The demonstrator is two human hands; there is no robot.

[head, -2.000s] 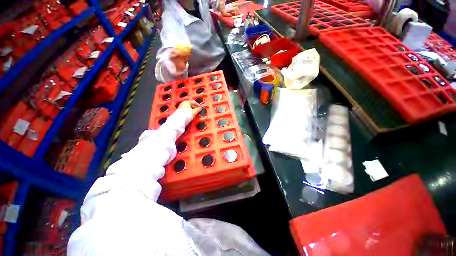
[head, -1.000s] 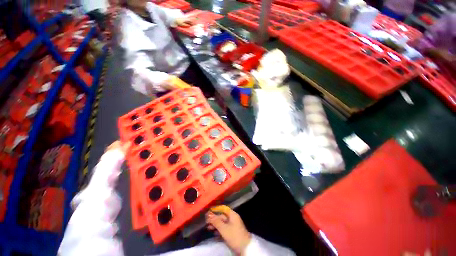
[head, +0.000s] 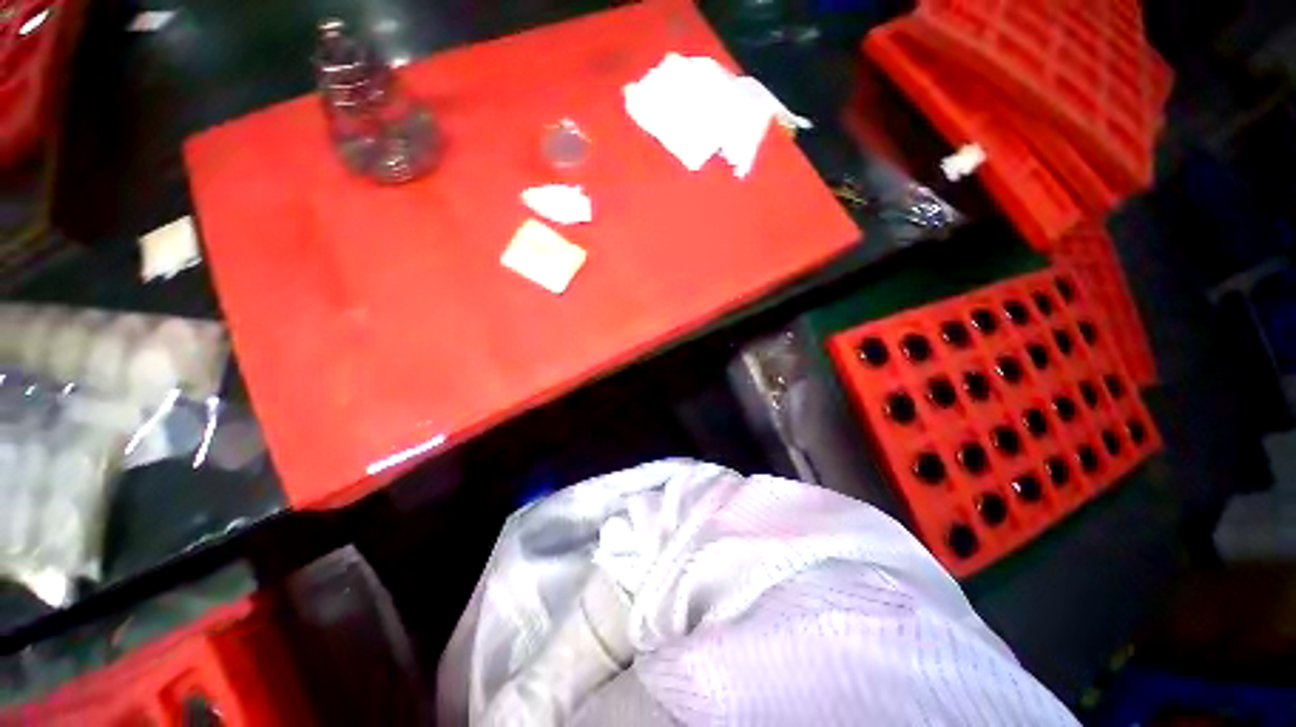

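Neither of my hands is in the picture. The red work mat (head: 384,313) lies in front of me. On it stand a clear glass bottle with a metal top (head: 387,131) at the back left, a faint greyish disc (head: 566,142), a small white folded piece (head: 557,203) and a cream square (head: 543,256) near the middle. A crumpled white wipe (head: 699,111) lies at the mat's back right. A bright glare line crosses the mat's front left edge.
A red tray of dark discs (head: 1002,405) is at right, below bench level. Stacked red trays (head: 1045,107) stand behind it. Part of another red tray (head: 157,682) shows at lower left. Clear plastic with white material (head: 71,440) lies left. White clothing (head: 739,597) fills the lower middle.
The view has swung right, from the left tray to the mat. Both hands, which were at that tray's sides, are out of the picture. The tray now shows only partly at lower left.
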